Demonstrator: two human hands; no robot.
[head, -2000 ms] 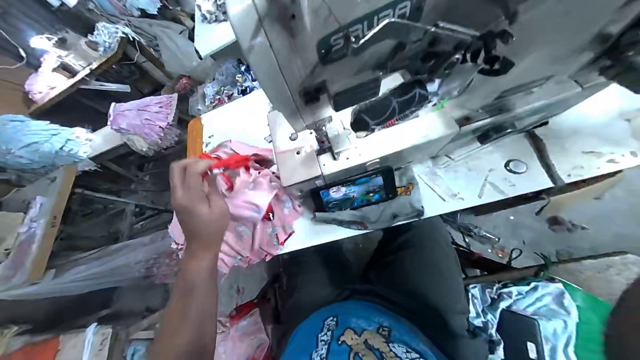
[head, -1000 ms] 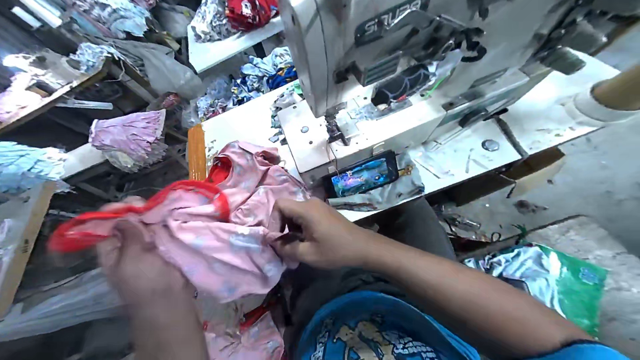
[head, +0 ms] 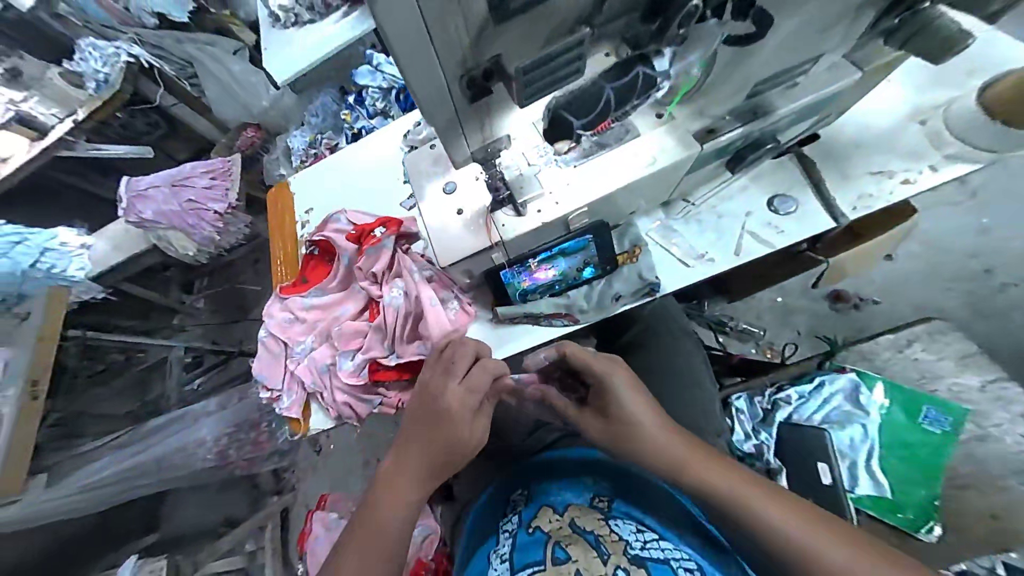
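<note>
A pink printed garment with red trim (head: 364, 304) lies bunched on the left end of the white sewing table, left of the needle area of an industrial sewing machine (head: 512, 188). My left hand (head: 460, 392) is at the garment's lower right edge, its fingers closed on a small pale piece (head: 524, 380), seemingly fabric. From the other side, my right hand (head: 592, 392) pinches the same piece between thumb and fingers. Its exact shape is mostly hidden by the fingers. Both hands are over my lap, just off the table's front edge. A lit phone (head: 552, 268) rests beside the machine bed.
Folded grey cloth (head: 592, 300) lies under the phone. A thread cone (head: 988, 112) stands at the table's far right. Fabric scraps (head: 372, 100) are heaped behind the table. Pink pieces (head: 182, 196) hang at left. A second phone (head: 814, 468) and a green bag (head: 920, 456) lie at lower right.
The pink garment, held up by both hands one second ago, now lies on the table. My hands have come together in front of the table edge, around a small pale piece.
</note>
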